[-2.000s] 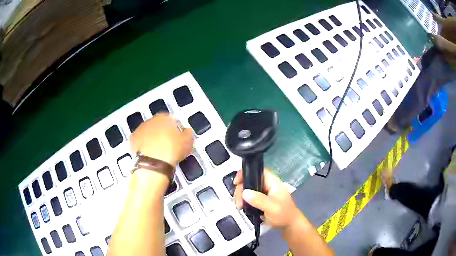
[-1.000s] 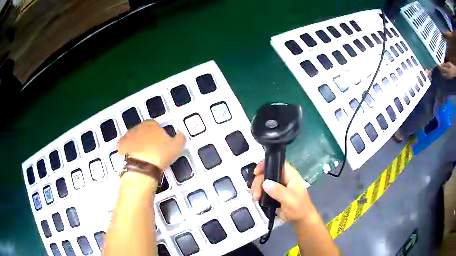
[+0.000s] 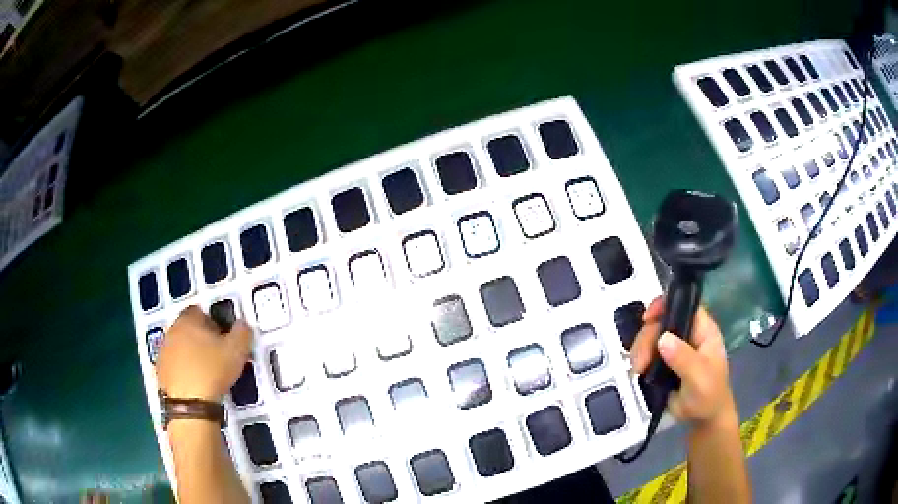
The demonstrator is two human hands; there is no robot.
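Note:
The white tray (image 3: 345, 223) lies in front of me, with rows of rounded-square units in pockets. The top row is dark, like the unit (image 3: 402, 190). Most of the second row shows pale faces, like the unit (image 3: 424, 253). My left hand (image 3: 202, 359) is over the tray's left end, fingertips at a dark unit (image 3: 224, 315) in the second row; the fingers partly hide it, and I cannot tell if they grip it. My right hand (image 3: 694, 369) holds the black barcode scanner (image 3: 694, 231) upright by its grip, beside the tray's right edge.
Another filled white tray (image 3: 734, 177) lies to the right, with a black cable (image 3: 832, 202) across it. Part of a tray (image 3: 39, 187) shows at the far left. The bench (image 3: 630, 138) is green. Brown cardboard (image 3: 187, 39) is behind. Yellow-black tape (image 3: 788, 404) marks the floor.
The view has shifted left. My left hand has moved along the second row to the tray's left end. Several second-row units that were dark now show pale faces. My right hand still holds the scanner.

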